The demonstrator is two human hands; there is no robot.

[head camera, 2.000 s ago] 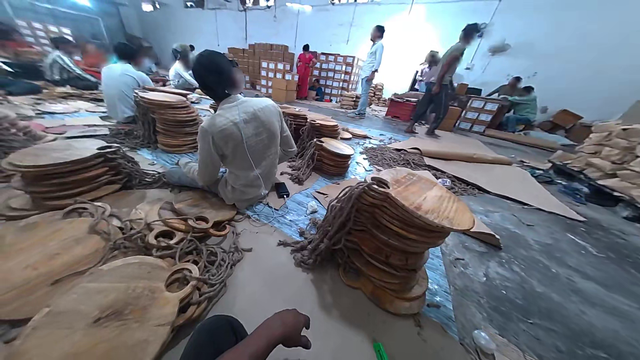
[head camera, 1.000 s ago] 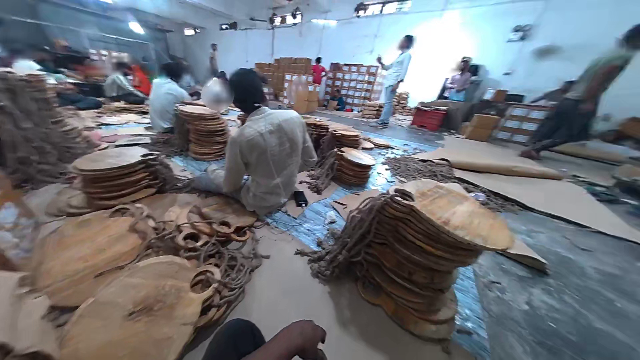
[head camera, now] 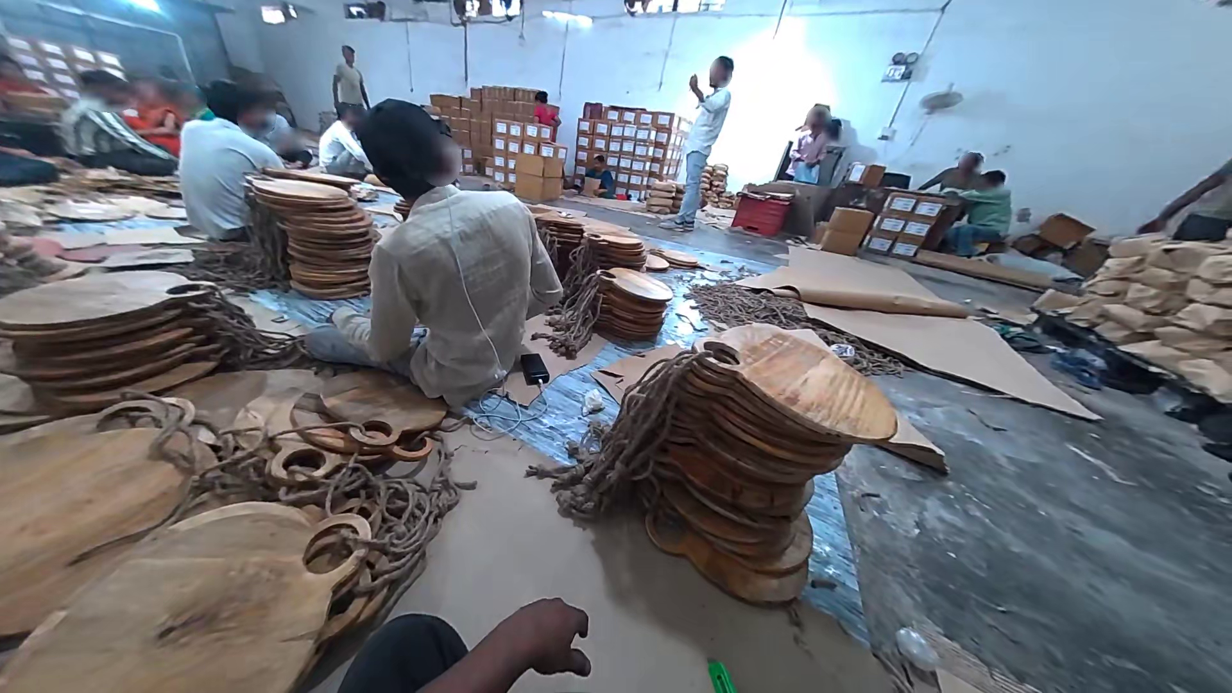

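One bare hand (head camera: 551, 635) reaches in at the bottom centre beside a dark-clothed knee, over brown paper. It looks like my left hand; its fingers are loosely bent and nothing shows in them. My other hand is out of view. A green plastic tool handle (head camera: 720, 677) lies right of the hand at the lower edge. Beyond it stands a leaning stack of round wooden boards (head camera: 813, 385) with handle holes, brown cords (head camera: 626, 433) hanging from its left side. More wooden boards with ring-like handles (head camera: 192, 597) and tangled cords (head camera: 395, 520) lie at the left.
A person in a light shirt (head camera: 462, 279) sits just ahead with a black phone-like device (head camera: 534, 369) on a cable. Further board stacks (head camera: 327, 236) stand around. Cardboard sheets (head camera: 943, 356) lie at the right, near paper-wrapped bundles (head camera: 1165, 298). Cartons (head camera: 630, 144) and other people are farther back.
The walking person at the right has moved to the right edge, mostly out of view. The green handle, out of view one second ago, shows again. The view has shifted.
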